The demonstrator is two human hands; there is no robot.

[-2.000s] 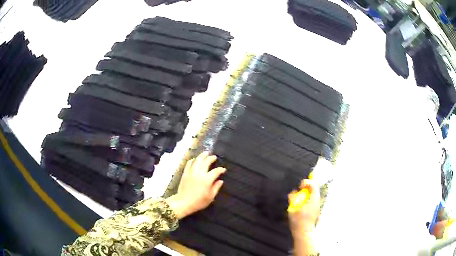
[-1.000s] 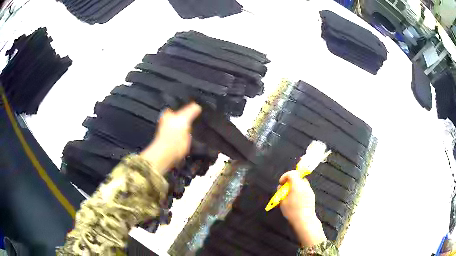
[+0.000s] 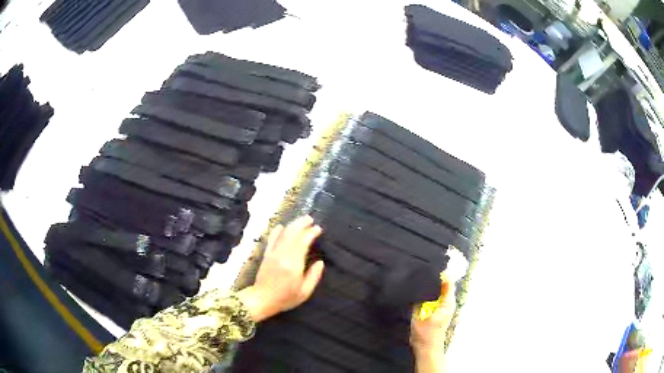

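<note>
Black pieces [image 3: 393, 197] lie overlapped in a row on the gluing board [image 3: 291, 200], whose long edges show whitish glue. My left hand [image 3: 287, 269] rests at the row's left edge, fingers spread over the piece ends; whether it pinches one is hard to tell. My right hand [image 3: 431, 324] holds the glue brush [image 3: 432, 304] by its yellow handle, with the pale bristles at the row's right edge. Glued pieces [image 3: 167, 175] spread raggedly left of the board, some with whitish patches.
Stacked black pieces [image 3: 459, 47] lie across the white table [image 3: 557, 240], with more piles at the far left. A blue tray [image 3: 625, 346] with reddish and yellow items is at the lower right edge. A dark floor with a yellow line [image 3: 51, 291] runs at lower left.
My left hand has moved from the glued pieces, where it held a black piece, to the row's left edge. The brush has moved from over the row to its right edge.
</note>
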